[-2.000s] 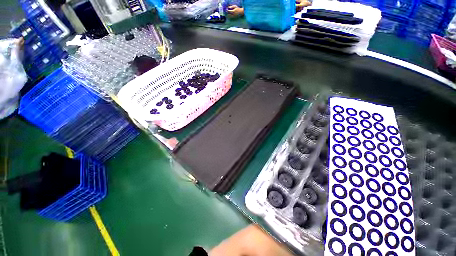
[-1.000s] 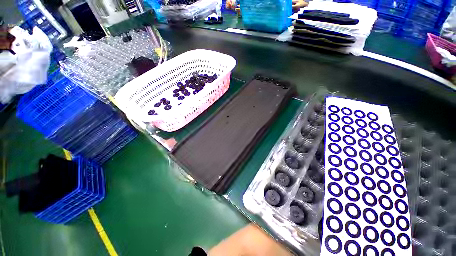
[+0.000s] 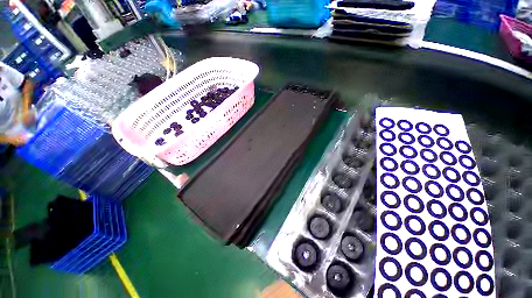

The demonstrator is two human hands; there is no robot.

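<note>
A white release liner sheet (image 3: 431, 192) with rows of black adhesive rings lies over a clear blister tray (image 3: 280, 256) at the right. Round black parts (image 3: 305, 254) sit in the tray's cup pockets left of the sheet. A small patch of skin shows at the bottom edge, below the tray. It seems to be part of my left hand or arm (image 3: 281, 290), cut off by the frame, with no fingers visible. My right hand is not in view.
A dark flat foam stack (image 3: 251, 166) lies between the blister tray and a pink-white basket (image 3: 245, 105) of black parts. Blue crates (image 3: 105, 227) stand on the floor at left. Black pieces on white sheets (image 3: 373, 23) lie across the bench. A person's blurred arm shows far left.
The view has shifted, so the basket and foam stack appear further left. Less skin shows at the bottom edge, and a small dark shape beside it has left the frame.
</note>
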